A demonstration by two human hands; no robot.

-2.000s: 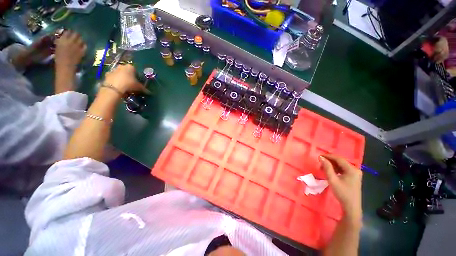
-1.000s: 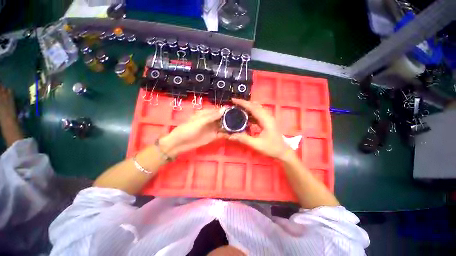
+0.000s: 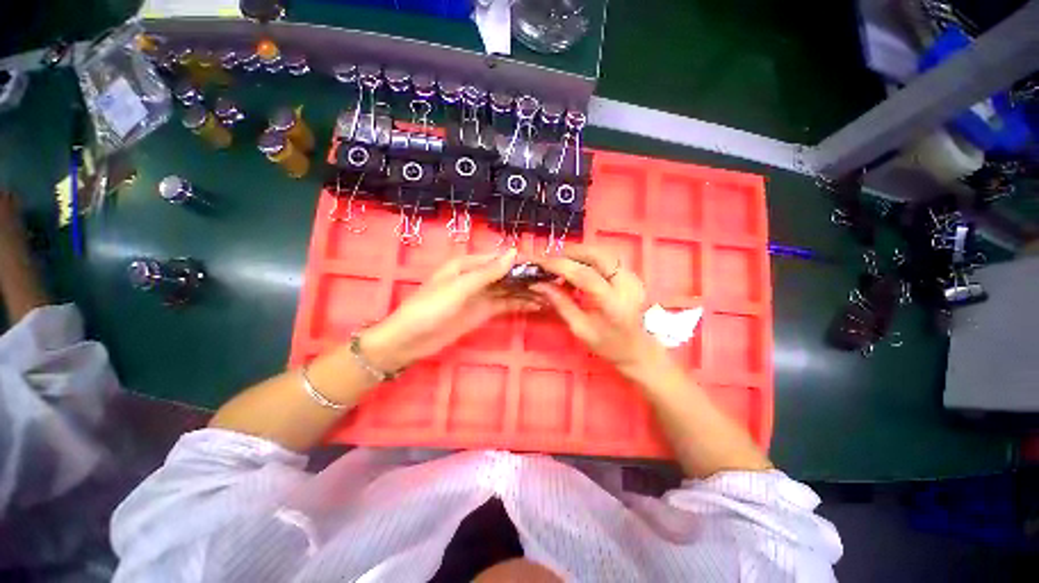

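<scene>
A dark watch head [image 3: 529, 273] is held between both hands above the middle of the red pocketed tray [image 3: 484, 438]. It is tilted nearly edge-on, so its face does not show. My left hand [image 3: 461, 302] grips it from the left. My right hand [image 3: 604, 302] grips it from the right, fingers partly covering it. Several clamped watches [image 3: 466, 169] stand in a row at the tray's far left, with pale rings and silver wire handles. A white crumpled cloth [image 3: 673, 325] lies on the tray, right of my right hand.
Small amber-and-dark cylinders [image 3: 285, 142] stand beyond the tray at left. Waiting watches [image 3: 169, 278] stand on the green bench at left. A plastic bag [image 3: 123, 97] lies far left. A blue pen [image 3: 794, 249] and a loose clip pile [image 3: 872, 308] are at right. Another person's sleeve [image 3: 51, 399] shows at left.
My left hand has come from the watches at left to the tray with a watch head. My right hand has left the cloth and joined it. The watch head has since tipped from face-up to edge-on.
</scene>
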